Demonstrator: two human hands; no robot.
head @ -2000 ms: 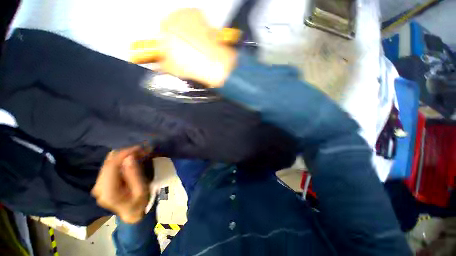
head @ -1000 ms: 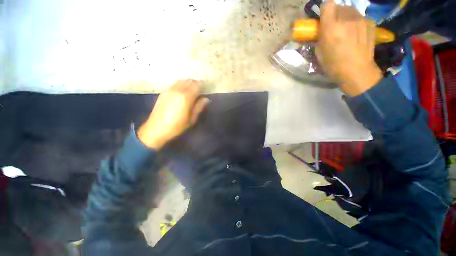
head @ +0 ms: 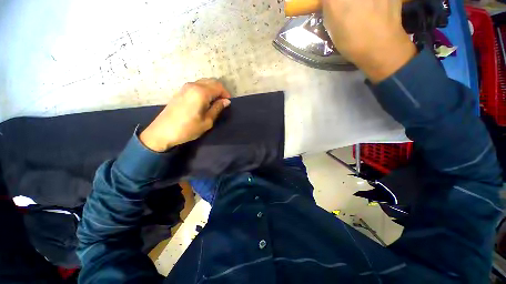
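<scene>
A black trouser leg (head: 249,125) lies along the front of the white pressing table, its squared end pointing right. My left hand (head: 186,113) rests on its upper edge, thumb and fingers pinched together at the cloth. My right hand (head: 369,33) is at the top right, cut off by the frame's upper edge, and grips the orange handle of the steam iron (head: 310,41). The iron's shiny metal body is right of and above the cloth end, apart from it. Whether its sole touches the table I cannot tell.
The stained white table (head: 166,44) spans the upper view. A blue tray (head: 463,52) with purple scraps is at the right. A red basket (head: 488,66) stands beyond it, another red basket (head: 383,156) below the table edge. A dark garment pile (head: 50,233) hangs at lower left.
Over two seconds the iron left the cloth for the right side, and my left hand moved onto the cloth's upper edge. Since one second ago the iron shows slightly higher and further left.
</scene>
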